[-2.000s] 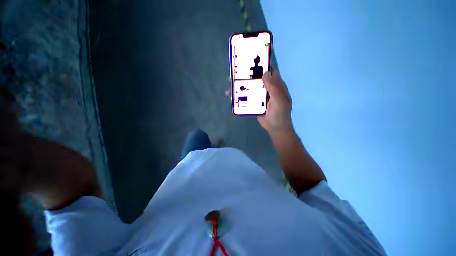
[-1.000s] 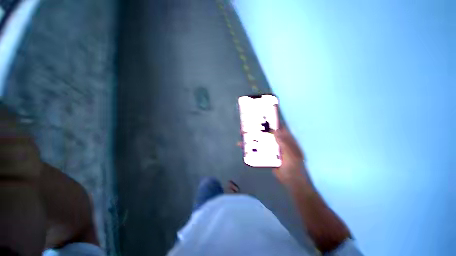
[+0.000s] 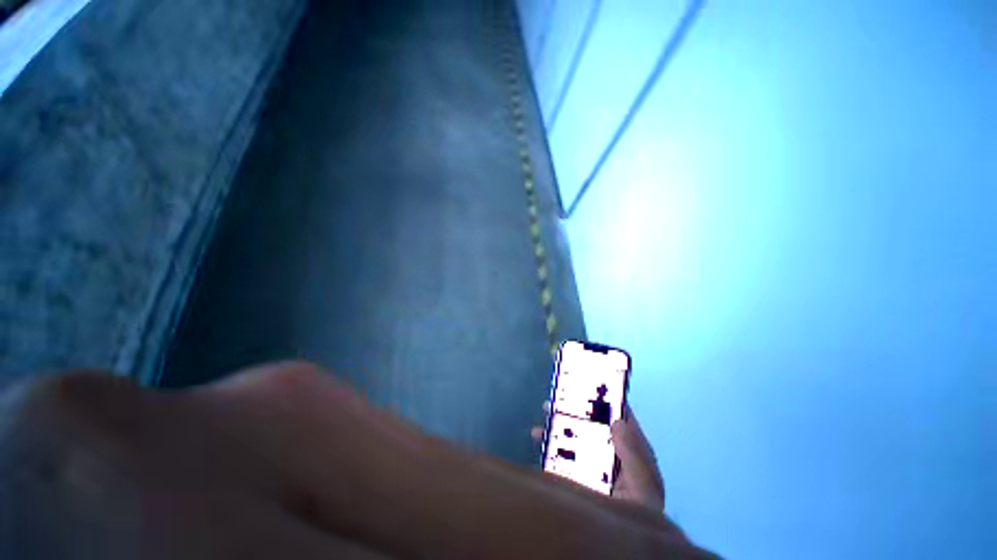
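Note:
The smartphone (image 3: 585, 405), with a bright white screen and a dark rim, is right of centre in the lower part of the picture. Dark shapes show on its screen. My right hand (image 3: 637, 459) is shut around it, with the thumb at the phone's right edge and fingertips at its left edge. My left hand (image 3: 295, 470) is very large, close to the camera and blurred across the bottom. It hides the phone's bottom end and my body. Its fingers are not clear enough to tell if they hold anything.
A dim grey floor (image 3: 372, 219) runs ahead, with a yellow and dark dashed line (image 3: 532, 208) along its right side. A pale bright wall (image 3: 787, 328) with dark seams stands at the right. A rough grey concrete strip (image 3: 98, 186) lies at the left.
The phone and my right hand have moved lower in the picture. My left hand has come from the left edge across the bottom. Wall seams have come into view.

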